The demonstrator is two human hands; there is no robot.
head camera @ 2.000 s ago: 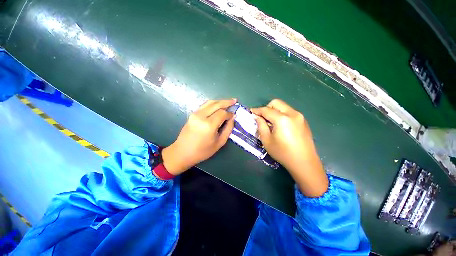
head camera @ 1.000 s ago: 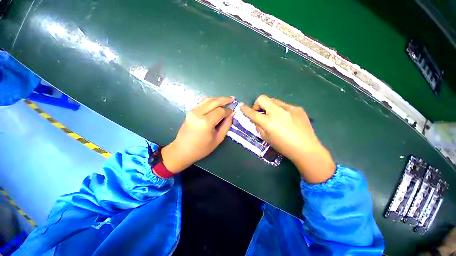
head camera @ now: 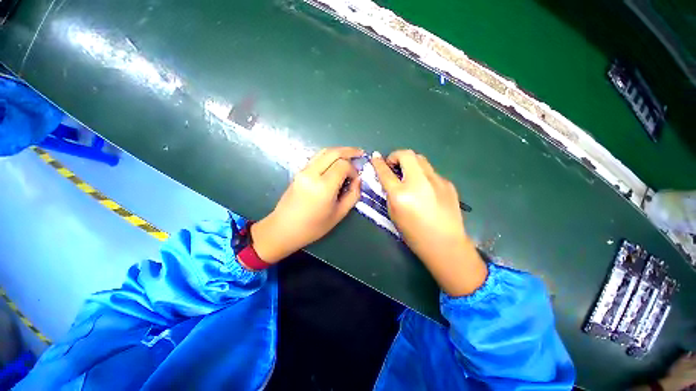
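A phone unit [head camera: 372, 200] with pale strips and dark edges lies slantwise on the glossy dark green bench [head camera: 252, 176], partly hidden by both hands. My left hand [head camera: 314, 200] grips its upper left end between thumb and fingers. My right hand [head camera: 421, 205] is over the upper right side, its thumb at the unit's top end. The fingers of my right hand are curled round a thin dark tool [head camera: 465, 206], whose rear end sticks out behind the knuckles. The tool's tip and what it touches are hidden.
Several similar units [head camera: 630, 299] lie side by side at the bench's right. Another unit [head camera: 638, 99] is on the green belt beyond the worn whitish rail [head camera: 488, 76]. Another person's hand [head camera: 679, 376] shows at the lower right edge. A pale wrapped object [head camera: 675, 210] stands at right.
My right hand has shifted over the unit's top end and now covers its lower end; the tool's rear end has come into view. My left hand has barely moved.
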